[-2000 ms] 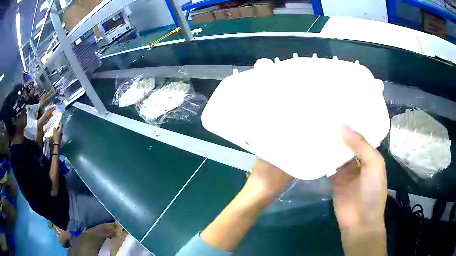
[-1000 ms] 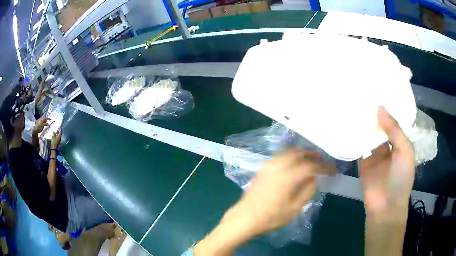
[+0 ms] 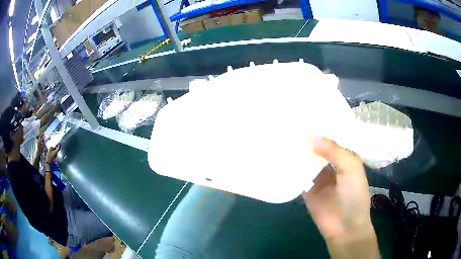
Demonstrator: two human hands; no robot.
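Note:
A large white rounded hexagonal unit [image 3: 237,136] fills the middle of the view, overexposed, with small pegs along its top edge. My right hand [image 3: 343,184] grips its lower right edge, thumb on the near face and fingers behind. My left hand is hidden; only its blurred light blue sleeve [image 3: 194,225] shows below the unit. Whether the left hand touches the unit cannot be told.
Bagged white units lie on the green conveyor at left [image 3: 140,112] and right [image 3: 385,132]. Black cords [image 3: 404,215] lie at lower right. A pale metal rail [image 3: 119,137] crosses behind the near green surface. Another person [image 3: 38,187] is at far left.
The unit and my right hand have moved left and lower. My left hand has gone out of sight below or behind the unit. The loose clear bag beside it no longer shows.

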